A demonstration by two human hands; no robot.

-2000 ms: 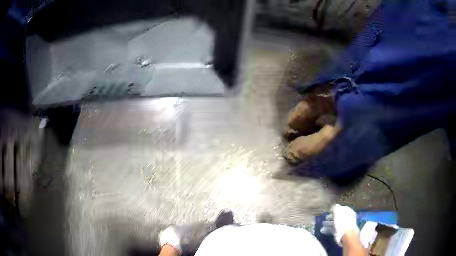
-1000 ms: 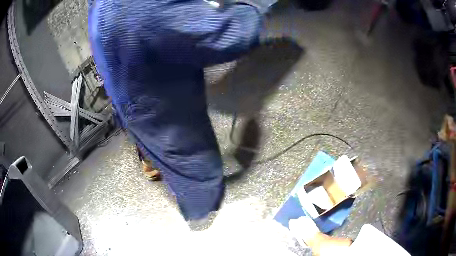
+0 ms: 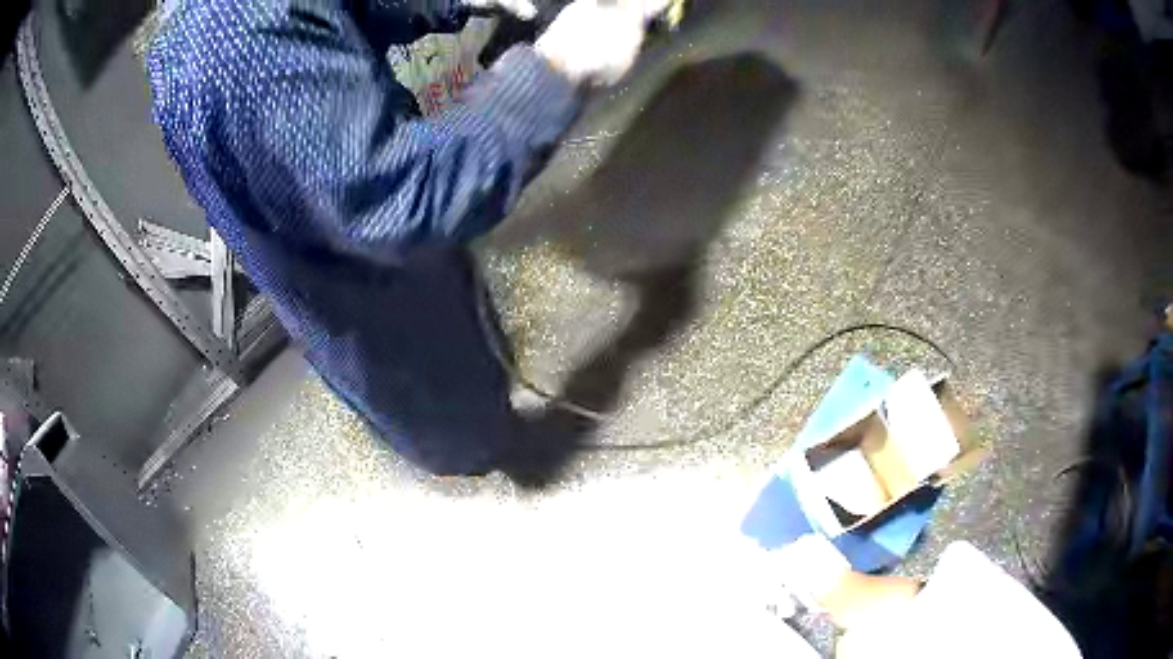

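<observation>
My left hand (image 3: 808,570), in a white glove, is low at the right, just below the open blue-and-brown carton on the floor (image 3: 888,453). It is glared out and its fingers cannot be made out; no held thing shows. Its bare forearm runs right towards white clothing. My right hand is not in view. A grey sheet-metal housing (image 3: 125,582) is cut off at the lower left, away from my hand.
A person in dark blue (image 3: 347,167) stands left of centre; their white-gloved hand (image 3: 594,41) is by a small yellow item. A dark cable (image 3: 759,399) curves across the speckled floor towards the carton. Metal framing (image 3: 129,264) stands left; blue objects (image 3: 1138,451) are at the right edge.
The view has swung right from the large housing to the person and the carton. The person's gloved hand has come into view at the top. My right hand has left the picture.
</observation>
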